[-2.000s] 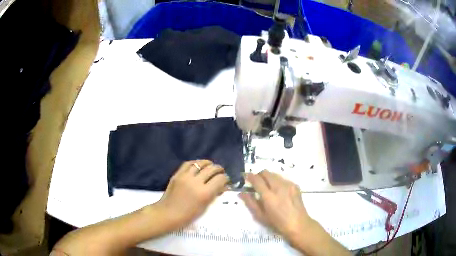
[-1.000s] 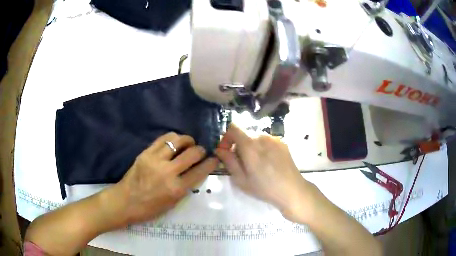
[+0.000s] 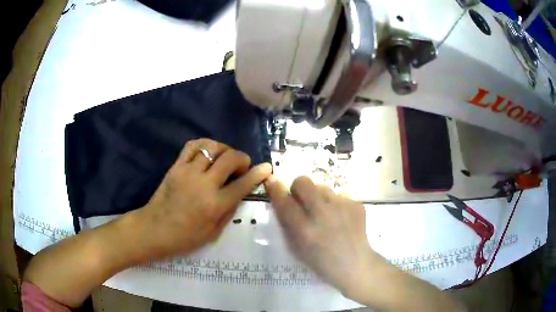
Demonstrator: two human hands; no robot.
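Note:
A flat black work piece [image 3: 152, 134] lies on the machine bed, its right edge at the lit presser foot [image 3: 278, 131] under the white sewing machine head [image 3: 292, 49]. My left hand [image 3: 198, 198], with a ring, presses on its lower right part, thumb and index finger at the corner. My right hand [image 3: 323, 228] is just right of that corner, its fingertips meeting the left fingertips there. The fingertips hide the corner, and I cannot tell whether the right hand grips the fabric.
Red-handled thread snips [image 3: 472, 218] with a red cord [image 3: 505, 234] lie at the right. A black phone-like rectangle [image 3: 428, 149] lies on the bed. A dark piece [image 3: 186, 7] is at the back. A cardboard edge [image 3: 24, 91] stands at the left.
The view has moved closer to the needle area. The black piece stays beside the presser foot. My right hand has moved slightly down from the foot, its fingers now at the piece's corner.

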